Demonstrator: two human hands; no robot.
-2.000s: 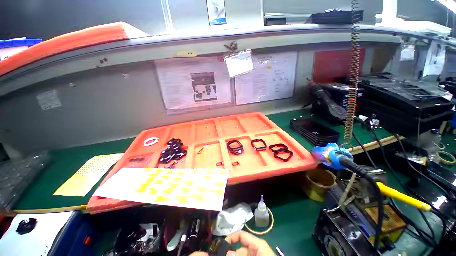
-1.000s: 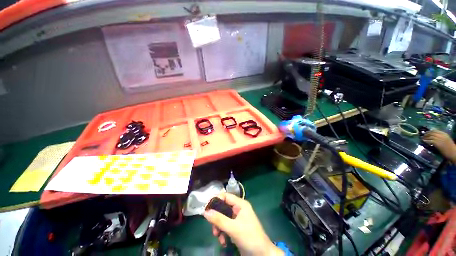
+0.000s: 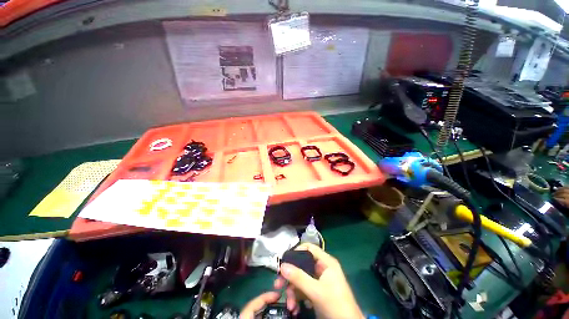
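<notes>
My right hand is at the bottom centre, its fingers closed on a small black housing held up in front of the white cloth. Part of my left hand shows at the bottom edge, fingers curled beside a dark device; the picture's edge cuts it off and its hold cannot be made out. The orange-red tray lies behind, with black frames at its right, a dark pile of small parts at its left, and a sticker sheet over its near edge.
A white cloth and small bottle are just behind my right hand. At right are the blue hot air handle, yellow iron handle and black fan box. Dark parts and tools lie at the near left.
The view has shifted left since a second ago. My right hand still holds the black housing. Fingers of my left hand now show at the bottom edge.
</notes>
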